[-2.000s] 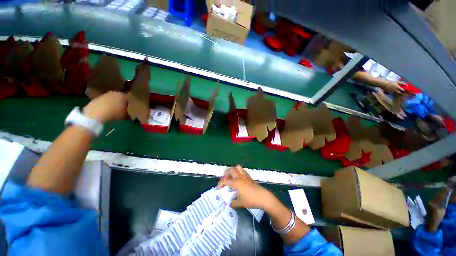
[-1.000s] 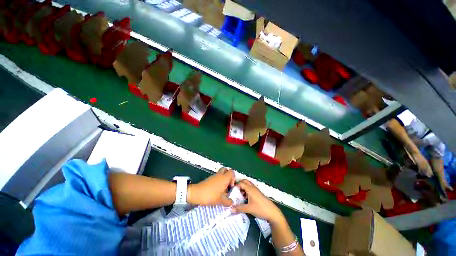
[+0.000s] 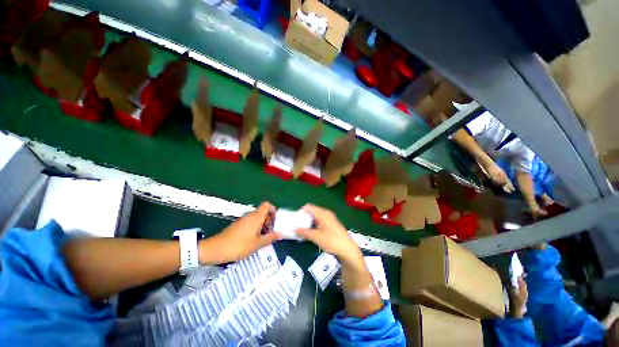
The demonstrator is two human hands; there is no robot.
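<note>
My left hand (image 3: 248,234) and my right hand (image 3: 326,234) hold a small white leaflet (image 3: 292,223) between them, above the bench's front edge by the belt. The leaflet is blurred. Below my hands a fanned pile of white leaflets (image 3: 217,298) lies on the dark bench. A loose white leaflet (image 3: 324,268) lies beside my right wrist. On the green belt (image 3: 183,162) stand open red boxes with brown flaps up; one red box (image 3: 223,144) ahead of my hands shows a white item inside.
Two brown cartons (image 3: 451,276) are stacked at the right. A white card (image 3: 375,274) lies partly behind my right wrist. A white box (image 3: 85,207) stands at the left. An open carton (image 3: 315,30) is across the line. Other people's hands and blue sleeves show at the right.
My left hand has come from the red boxes to the leaflets beside my right hand. Both hands have now lifted a leaflet off the pile. The view has shifted and the boxes stand differently.
</note>
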